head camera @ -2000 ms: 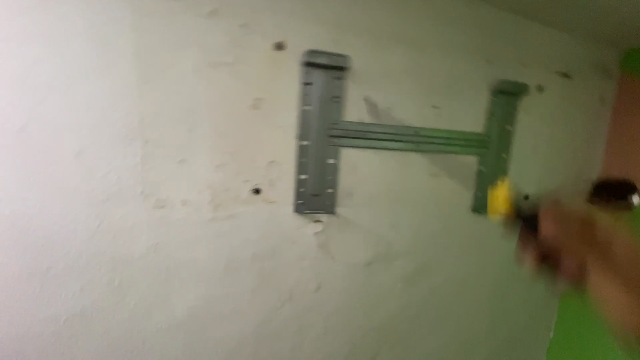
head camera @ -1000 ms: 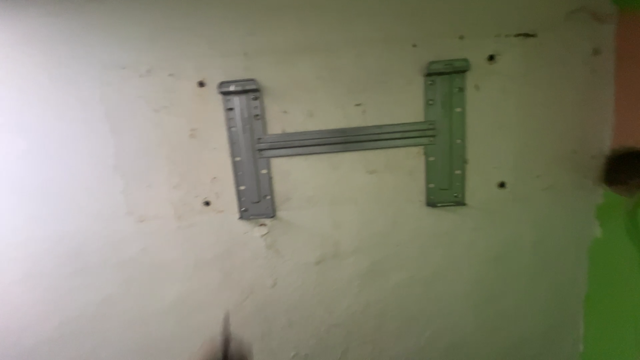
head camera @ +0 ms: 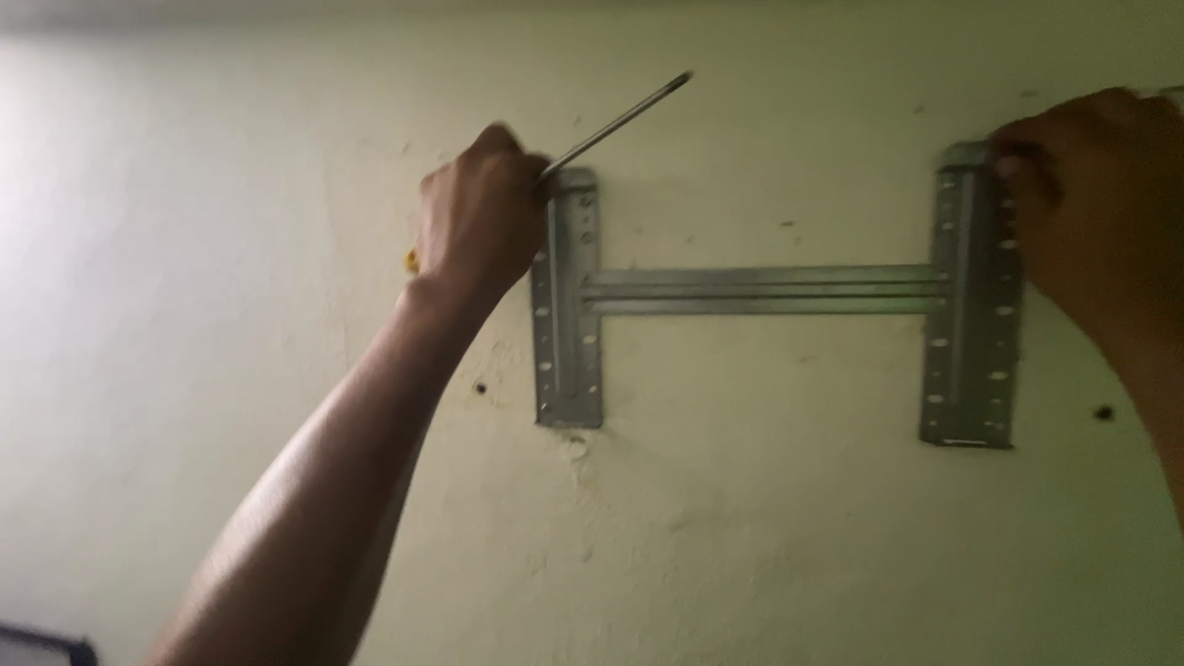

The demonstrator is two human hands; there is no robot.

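Observation:
An H-shaped metal mounting bracket lies against a painted wall, with two upright perforated plates joined by a ribbed crossbar. My left hand is closed around a screwdriver, its shaft pointing up and right past the top of the left plate; a bit of yellow handle shows behind the hand. My left hand covers part of that plate's upper edge. At the top of the right plate is my right hand, its fingertips at the plate's outer edge. Whether it grips the plate is hard to tell.
A dark hole in the wall is left of the left plate, and another hole is right of the right plate. Chipped paint marks the wall below the left plate. A dark-edged object enters at the bottom left corner.
Both hands have come up to the bracket's two upper ends; a second ago only a blurred dark shape showed at the bottom edge. The screwdriver now shows in my left hand.

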